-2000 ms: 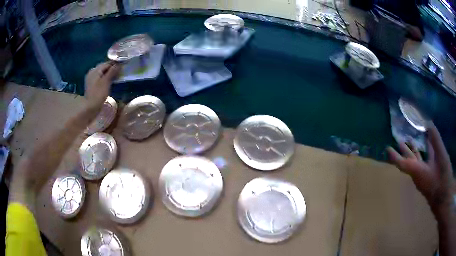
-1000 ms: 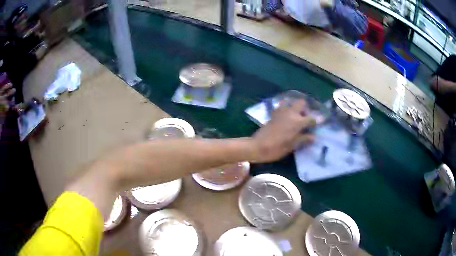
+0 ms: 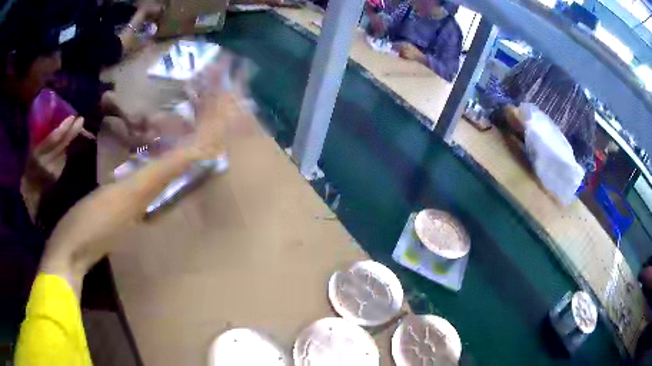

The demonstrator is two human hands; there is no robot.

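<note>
My left hand [image 3: 214,118] reaches far forward over the brown bench at upper left. It is strongly blurred, so its grip cannot be told. A blurred pale shape shows at its far side. A thin silvery edge-on piece [image 3: 184,187] shows just below my wrist; whether I hold it is unclear. Several ribbed metal discs, one of them here [image 3: 366,292], lie at the bench's lower edge beside the belt. A disc [image 3: 442,234] sits raised on a pale square plate [image 3: 451,277] on the green belt. My right hand is not in view.
A neighbouring worker's hand [image 3: 53,154] holds a pink-red tool [image 3: 50,116] at left. A white post plate [image 3: 184,60] lies at the bench's far end. A grey upright [image 3: 325,93] stands at the belt edge. Another disc unit [image 3: 583,312] is at lower right. People sit across the belt.
The view has swung left. My left hand has moved from over the belt plates to the far left part of the bench. The discs now show lower in view.
</note>
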